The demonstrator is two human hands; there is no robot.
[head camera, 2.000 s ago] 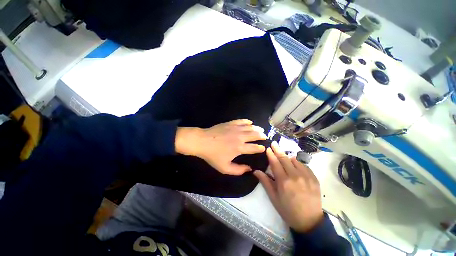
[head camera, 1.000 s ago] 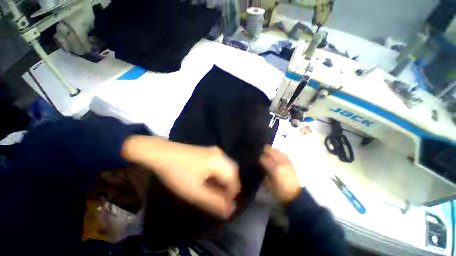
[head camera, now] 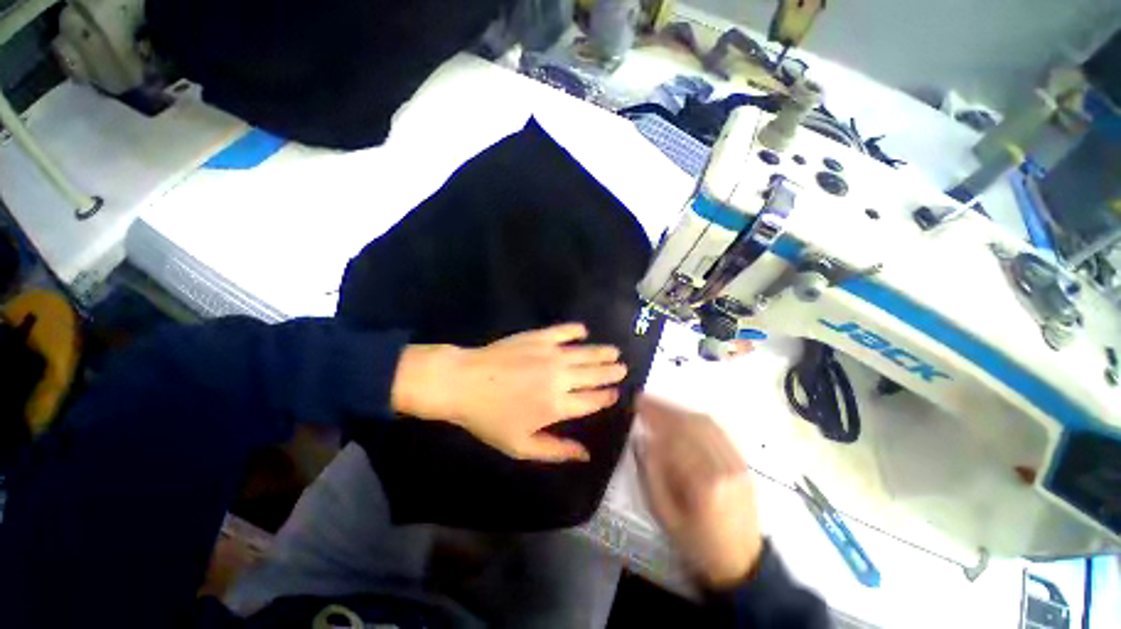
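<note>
A black fabric panel [head camera: 492, 270] lies on the white table and hangs over its front edge. Its right edge runs by the needle area of the cream-white sewing machine [head camera: 738, 246]. My left hand [head camera: 516, 387] lies flat on the panel with fingers spread, pointing toward the needle. My right hand [head camera: 695, 479] is blurred at the panel's lower right edge; its fingertips are unclear and I cannot tell if they pinch the cloth. The presser foot [head camera: 648, 318] is small and bright beside the panel's edge.
Blue-handled snips [head camera: 841, 531] lie right of my right hand. Black-handled scissors [head camera: 824, 391] lie under the machine arm. A pile of black fabric [head camera: 307, 62] is at the upper left. A ruler strip [head camera: 203, 277] runs along the table's front edge. Scraps lie behind the machine.
Since one second ago, my left hand has opened from a curled shape and spread flat on the panel. The panel lies flatter, reaching further left and toward the back. My right hand has moved slightly lower.
</note>
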